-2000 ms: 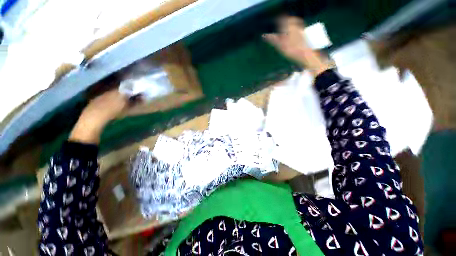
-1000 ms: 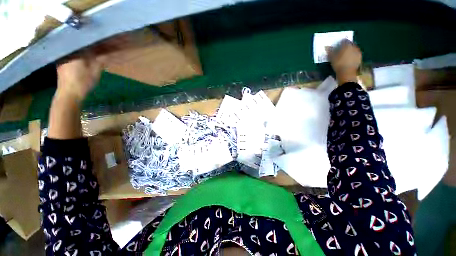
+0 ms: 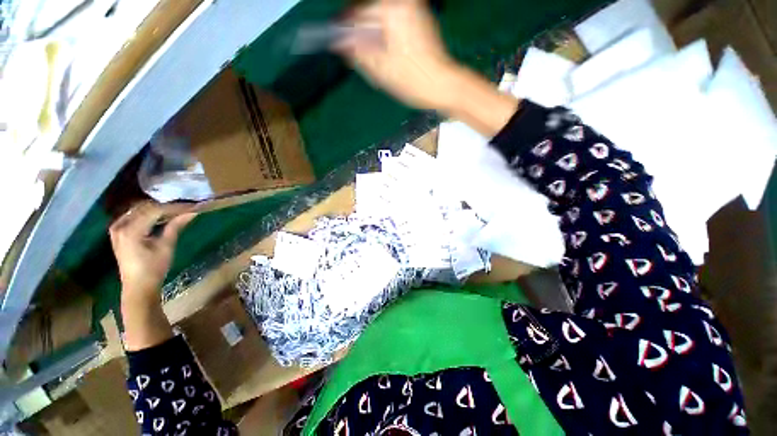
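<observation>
My left hand (image 3: 145,243) grips the near edge of an open brown carton (image 3: 247,140) on the green belt. A clear and white bagged item (image 3: 175,174) shows inside the carton. My right hand (image 3: 396,47) is above the belt, to the right of the carton, and holds a thin pale card (image 3: 319,37), which is blurred. A tangled heap of white-grey cords (image 3: 285,315) lies before my apron, with white leaflets (image 3: 358,268) on top.
A fanned stack of white sheets (image 3: 647,119) lies on the right. A brown carton piece with a small label (image 3: 217,328) is left of the cords. The pale shelf edge (image 3: 162,115) runs beyond the belt. More cartons (image 3: 64,328) are at the lower left.
My right hand has moved left with the white card, towards the carton. The carton is now open towards me, with the bagged item visible. My left hand is now at its near edge.
</observation>
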